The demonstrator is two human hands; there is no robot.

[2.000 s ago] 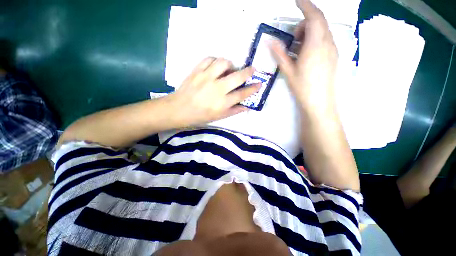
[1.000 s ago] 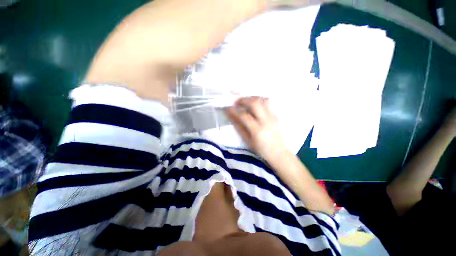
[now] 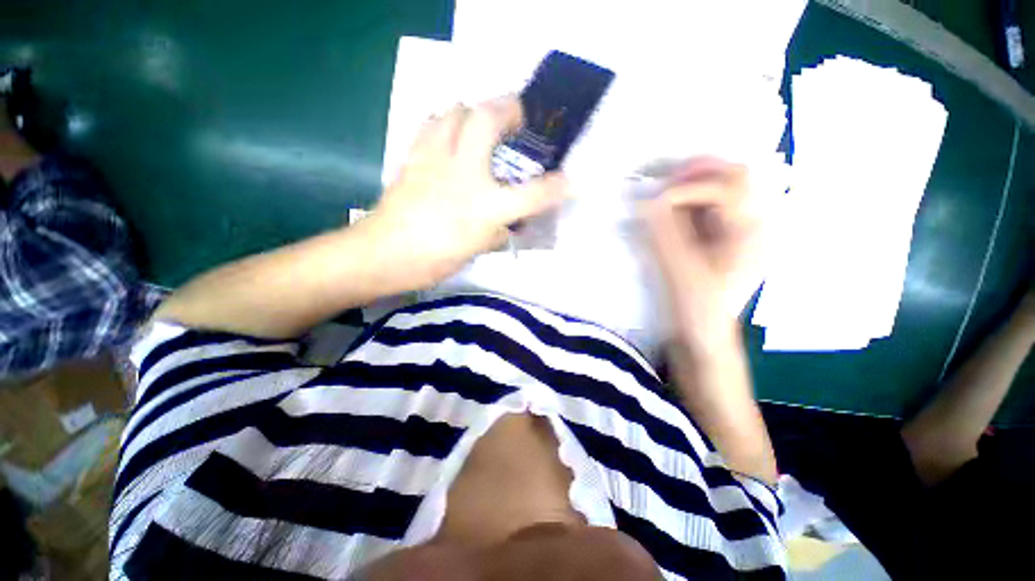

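Observation:
A black phone body (image 3: 564,100) lies tilted over the white sheets. Its dark display recess faces up at the far end, with a small orange mark inside. My left hand (image 3: 454,187) grips its near end, fingers and thumb around the pale keypad area (image 3: 516,165). My right hand (image 3: 704,221) is blurred, to the right of the phone and apart from it. Its fingers are pinched together, with a thin pale piece (image 3: 649,177) at the tips. The blur hides what this piece is.
White sheets (image 3: 681,68) lie under the work on the dark-green tabletop (image 3: 250,136). A separate white stack (image 3: 851,204) lies at the right. A plaid sleeve (image 3: 68,261) shows at the left, and another person's forearm (image 3: 965,409) at the right. Cardboard (image 3: 68,431) is below left.
My left arm has come back from reaching across the far side, and my left hand now holds a phone with an uncovered dark recess. My right hand has moved right and away from the compartment sheets.

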